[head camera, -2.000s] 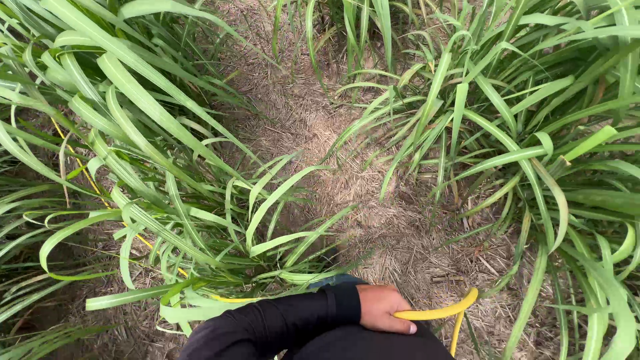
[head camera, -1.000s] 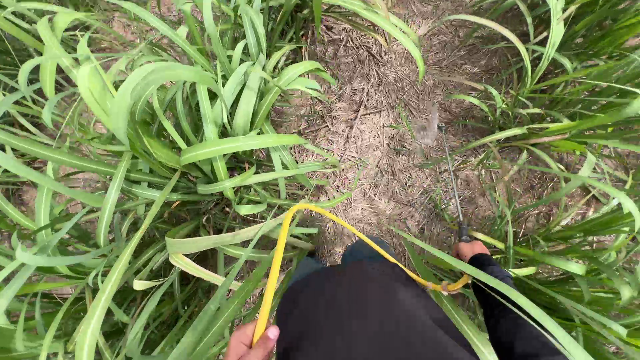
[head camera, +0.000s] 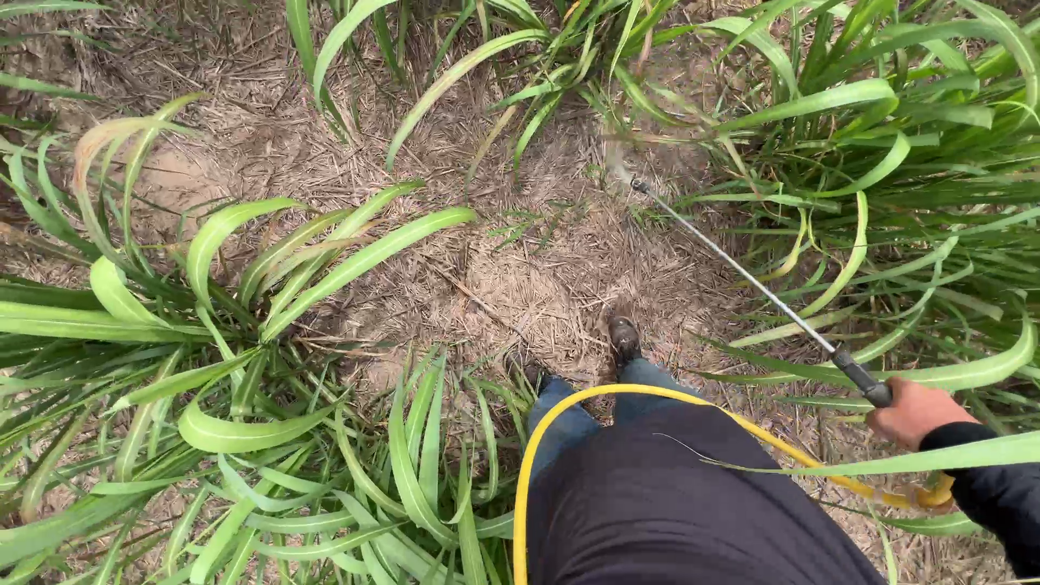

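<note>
At the right, my right hand is closed around the dark handle of a spray wand. Its thin metal tube slants up and left to a nozzle, where a faint mist shows over the straw-covered ground. A yellow hose arcs across the front of my dark shirt, from the lower edge of the view to below my right wrist. A long green leaf crosses in front of my right sleeve. My left hand is out of view.
Clumps of long-leaved grass plants stand at the left, top centre and right. Dry plant litter covers the soil between them. My boots stand on it, with leaves close beside the left boot.
My left hand, on the yellow hose one second ago, has left the view. My right hand still holds the wand, first seen one second ago. The view has shifted, now showing my boots.
</note>
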